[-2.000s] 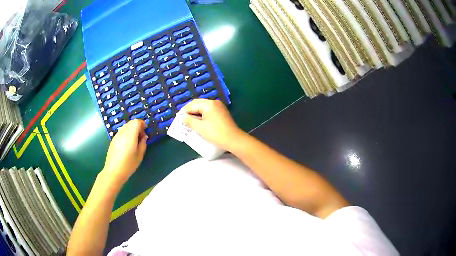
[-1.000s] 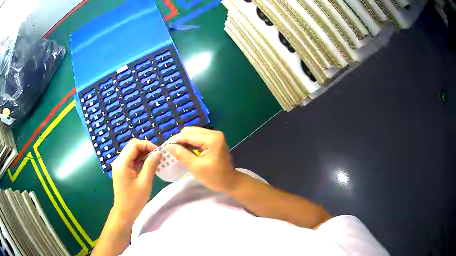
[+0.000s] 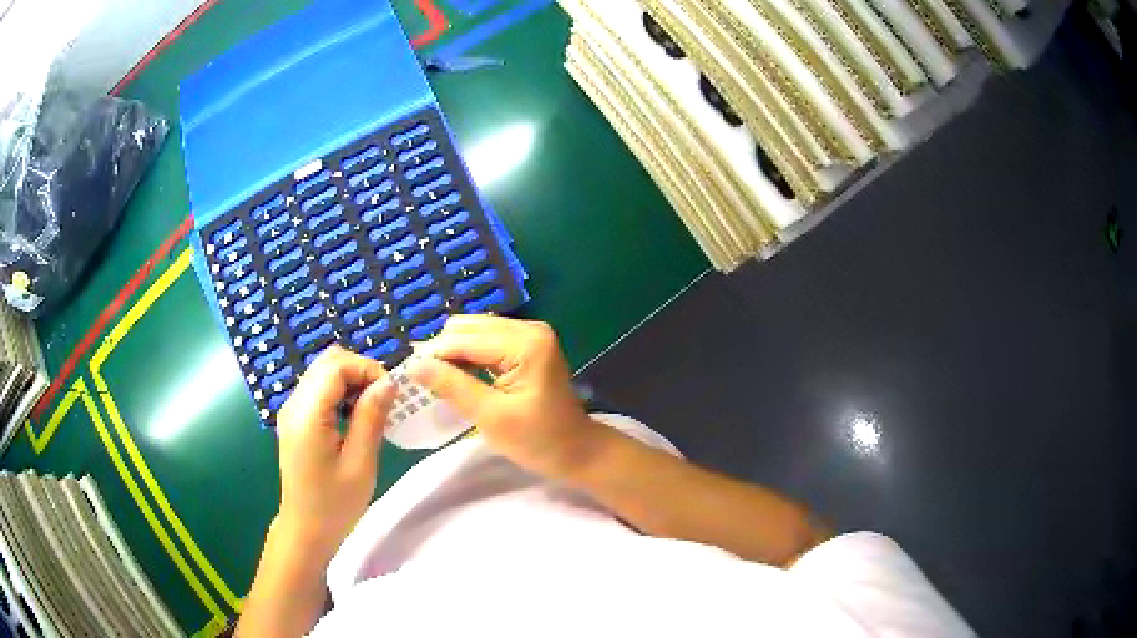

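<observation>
A white label sheet [image 3: 419, 416] with a grid of small squares is held between both hands, below the tray. My right hand [image 3: 509, 381] grips its upper edge between thumb and fingers. My left hand [image 3: 329, 418] has thumb and fingertips at the sheet's left edge. Whether a loose label is between the fingers is too small to tell. The black foam tray [image 3: 299, 219] holds rows and columns of small blue parts [image 3: 340, 272], with white dots near some of them. Its blue cover [image 3: 299, 94] lies open beyond it. A white header label [image 3: 308, 168] sits at the tray's top edge.
Tall stacks of pale layered trays stand at the upper right [image 3: 736, 137] and lower left [image 3: 81, 561]. A clear plastic bag [image 3: 75, 175] with dark contents lies at the left. The green bench [image 3: 586, 262] has yellow, red and blue tape lines. Grey floor [image 3: 798, 361] shows at the right.
Two seconds ago my left hand was at the tray's lower left and my right hand alone held the sheet. Both hands are now together at the sheet. Little differs from one second ago.
</observation>
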